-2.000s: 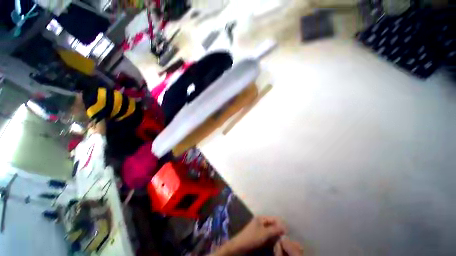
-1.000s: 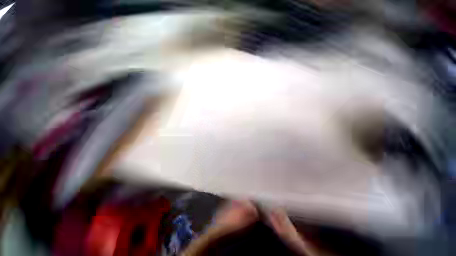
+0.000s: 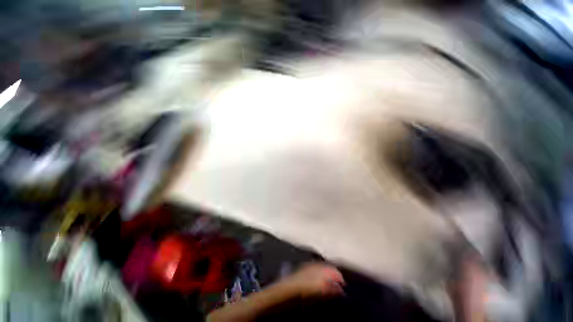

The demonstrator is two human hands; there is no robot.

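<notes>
The picture is strongly blurred. The white cloth-covered pressing table (image 3: 301, 170) fills the middle. My left hand (image 3: 321, 278) is at the table's front edge, its fingers curled; I cannot tell if it holds anything. My right hand (image 3: 472, 283) is a blurred streak at the lower right, over the table's right part; its fingers cannot be made out. A dark shape (image 3: 440, 160), perhaps the iron on its pad, lies on the right of the table, too blurred to name surely.
The sleeve board (image 3: 154, 166) stands at the table's left end. A red plastic stool (image 3: 179, 261) is on the floor below the front edge, with blue-and-white cloth (image 3: 244, 283) beside it. Blurred clutter fills the far left.
The view has swung to the right, bringing the table's right end into sight. My hands, close together before, are now apart, the right one further right.
</notes>
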